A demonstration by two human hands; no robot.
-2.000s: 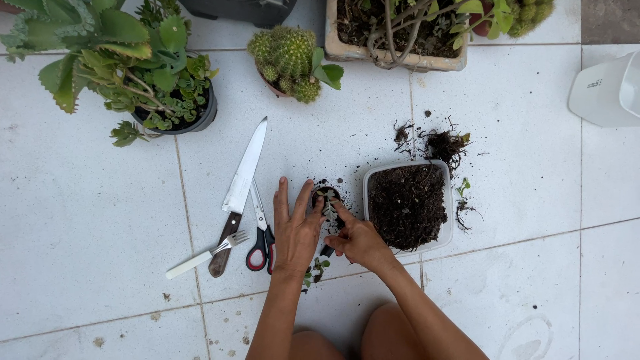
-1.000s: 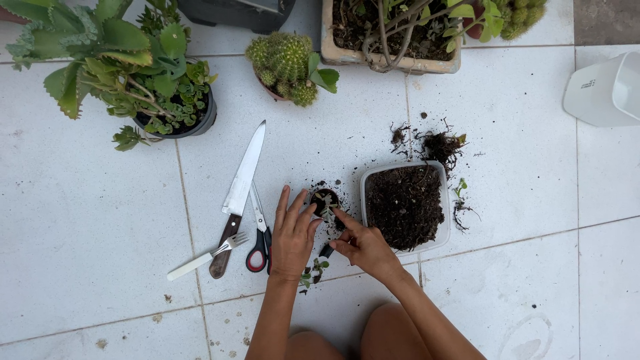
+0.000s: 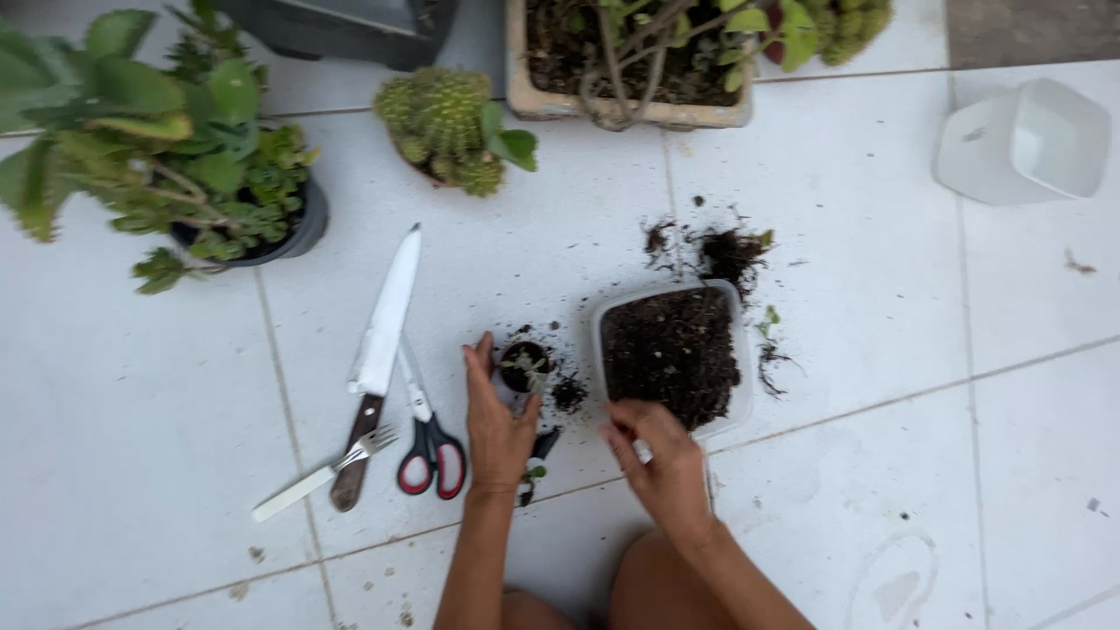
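My left hand [image 3: 500, 429] is around the near left side of a small round pot [image 3: 525, 366] of soil with a small succulent cutting in it, thumb and fingers spread about its rim. Over the near left corner of a clear plastic container [image 3: 744, 407] full of dark potting soil [image 3: 669, 350] is my right hand [image 3: 658, 451], its fingers bent and blurred; whether they hold anything is not clear. Loose soil [image 3: 569, 393] lies between pot and container. A small dark tool [image 3: 545, 443] and a leafy cutting [image 3: 532, 475] lie beside my left wrist.
Left of my hands lie scissors [image 3: 433, 455], a kitchen knife [image 3: 385, 324] and a fork [image 3: 328, 479]. A rooted clump [image 3: 731, 254] and a rooted sprig [image 3: 770, 350] lie by the container. Potted plants [image 3: 302, 223], a cactus [image 3: 442, 122], a planter [image 3: 634, 112] and a white plastic container [image 3: 1024, 144] stand farther off.
My right hand has moved right, from the small pot to the soil container's near left corner. My left hand remains beside the pot, now with its thumb at the near right side.
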